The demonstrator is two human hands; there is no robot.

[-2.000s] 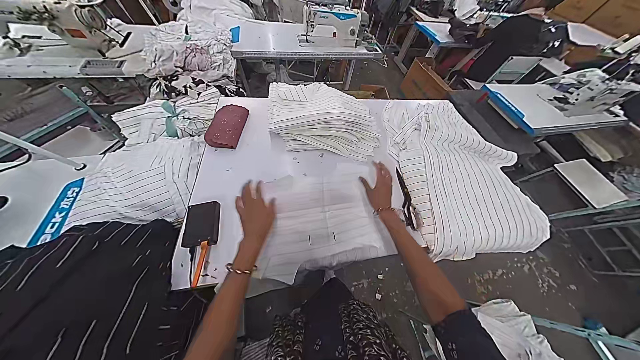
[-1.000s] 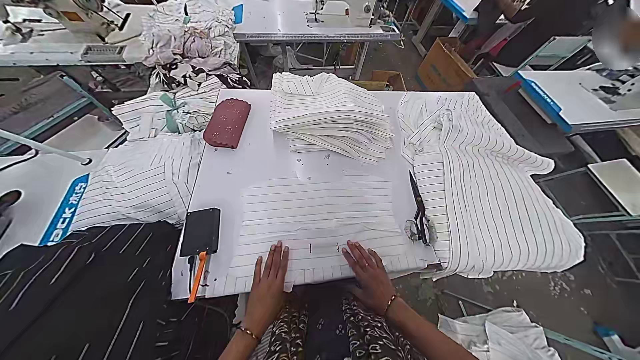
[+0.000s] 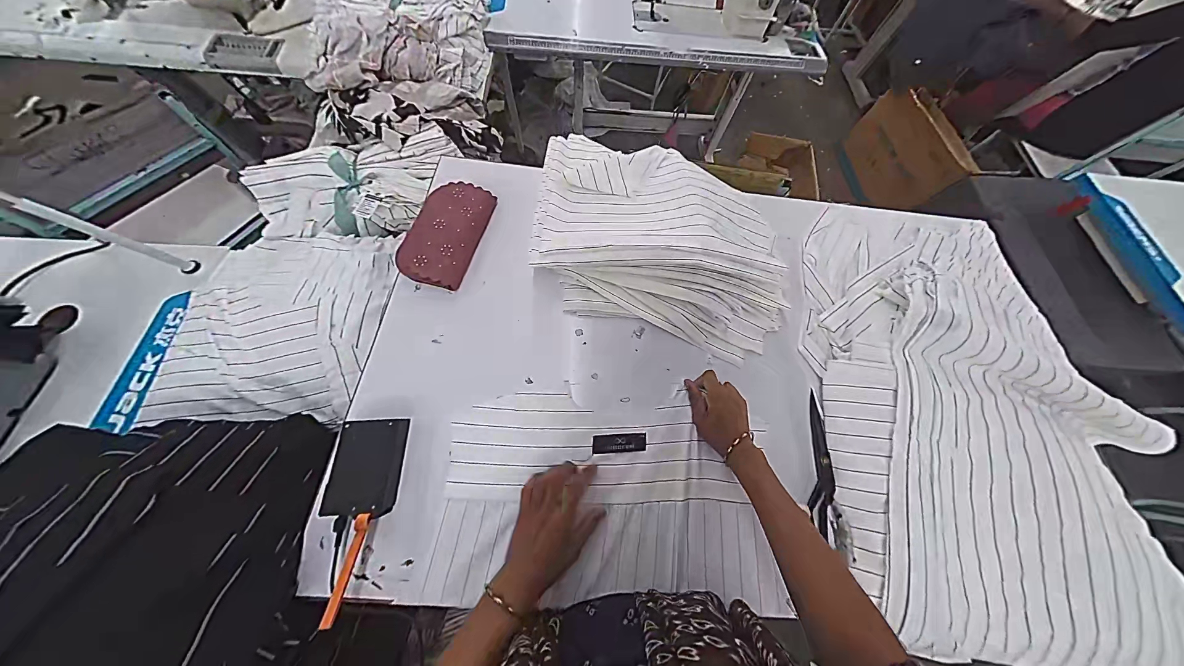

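Note:
A white striped fabric piece (image 3: 518, 444) lies spread on the white tabletop before me, with a dark woven label (image 3: 619, 443) on it. My left hand (image 3: 553, 527) rests on this cloth just below the label, fingers loosely bent. Up and to the right, my right hand (image 3: 717, 412) has its thumb and fingertips together at the cloth's upper edge; whether they pinch it is unclear. Beyond both hands stands a stack of folded striped fabric pieces (image 3: 647, 222). Black-handled scissors (image 3: 820, 462) lie to the right of my right forearm.
Striped garments (image 3: 980, 444) cover the table's right side. At left are a maroon scalloped case (image 3: 447, 235), a black flat object (image 3: 365, 467) with an orange strip (image 3: 346, 572), dark striped cloth (image 3: 139, 527) and a tied cloth bundle (image 3: 370, 190). Sewing tables and cardboard boxes (image 3: 906, 148) stand behind.
My right hand has moved up and right, from the cloth's lower part to its upper edge. The dark label is now visible on the cloth. My left hand has shifted onto the middle of the cloth.

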